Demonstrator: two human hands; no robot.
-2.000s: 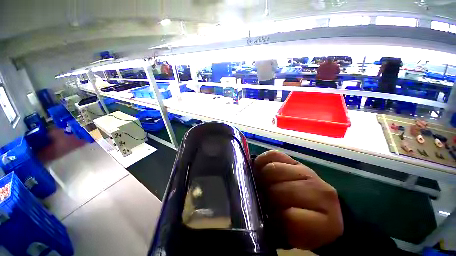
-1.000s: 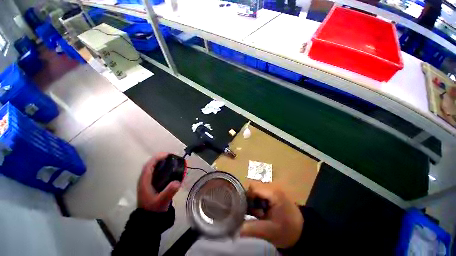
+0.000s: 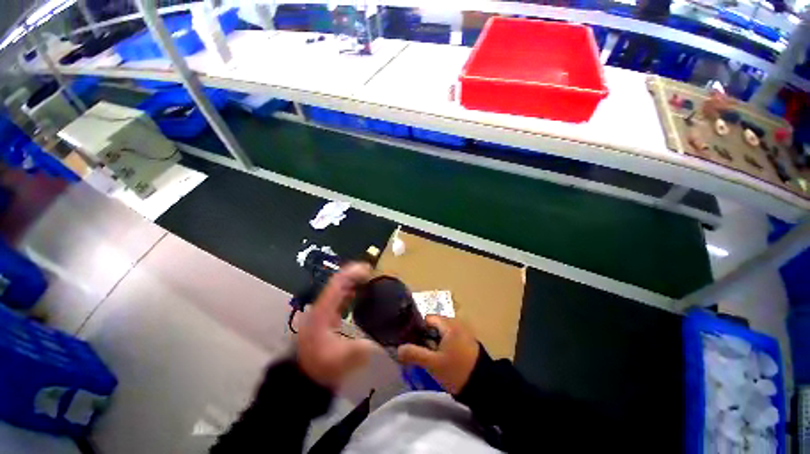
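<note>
A black handled cup is in front of me, its round dark top facing up towards the camera. My right hand is closed on its handle side. My left hand is blurred at the cup's left side, with fingers and thumb spread apart around the dark top. Whether its fingertips touch the cup cannot be told. The dark top looks covered by the lid.
Tan cardboard lies on the dark bench, bearing a white patterned square and a small white bottle. A black corded tool and white tissue lie left. A red tray stands on the shelf; a blue bin is right.
The dark lid that my left hand held apart from the open cup now appears on top of the cup. My left hand has moved right to the cup and its fingers have spread.
</note>
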